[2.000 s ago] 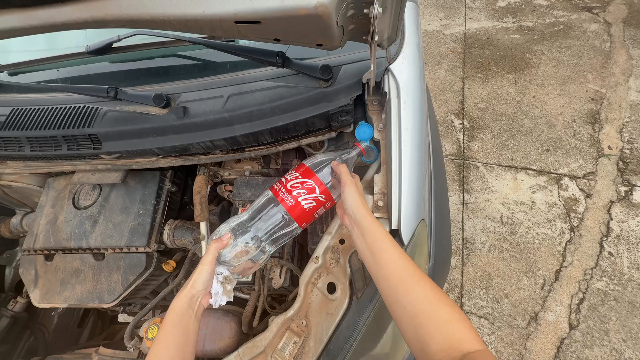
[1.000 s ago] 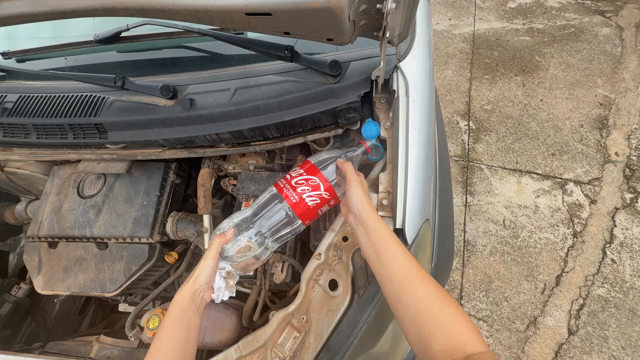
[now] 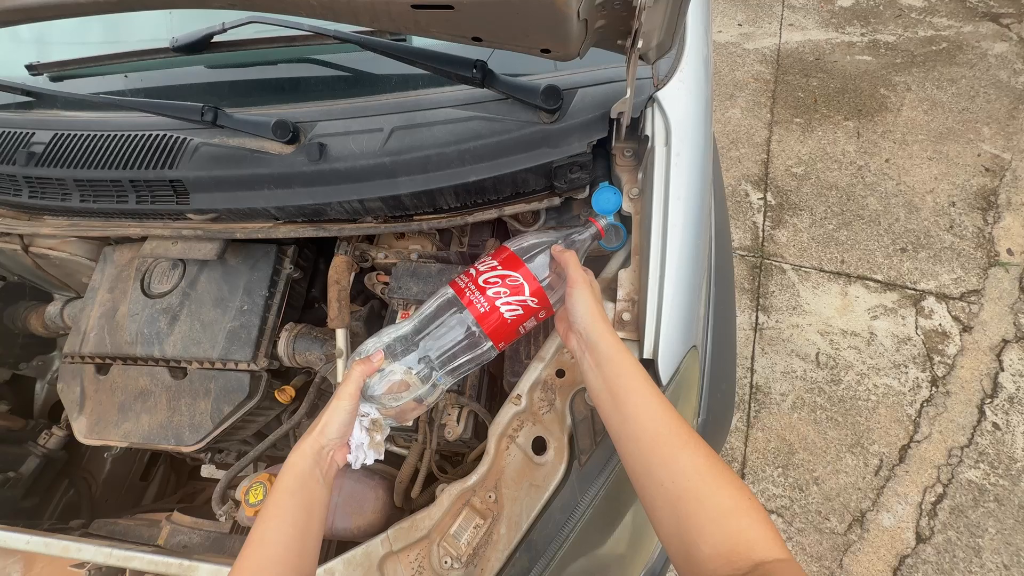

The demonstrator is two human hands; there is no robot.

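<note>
A clear plastic Coca-Cola bottle [image 3: 432, 340] with a red label lies tilted across the engine bay, its neck pointing up and right. My left hand [image 3: 344, 408] supports its base and also holds a crumpled white paper or cloth [image 3: 369, 436]. Around the shoulder and upper side of the bottle my right hand [image 3: 578, 296] is closed. The bottle's open mouth is at the blue filler neck [image 3: 613, 235], whose blue flip cap [image 3: 606, 200] stands raised. Whether the mouth touches the filler cannot be told. Liquid in the bottle is hard to make out.
The raised hood [image 3: 512, 28] spans the top, above the wiper arms [image 3: 448, 68] and black cowl [image 3: 384, 172]. A dusty engine cover [image 3: 172, 304] is at left, a coolant reservoir [image 3: 360, 500] with yellow cap below. Fender [image 3: 680, 208] and concrete ground [image 3: 864, 240] lie at right.
</note>
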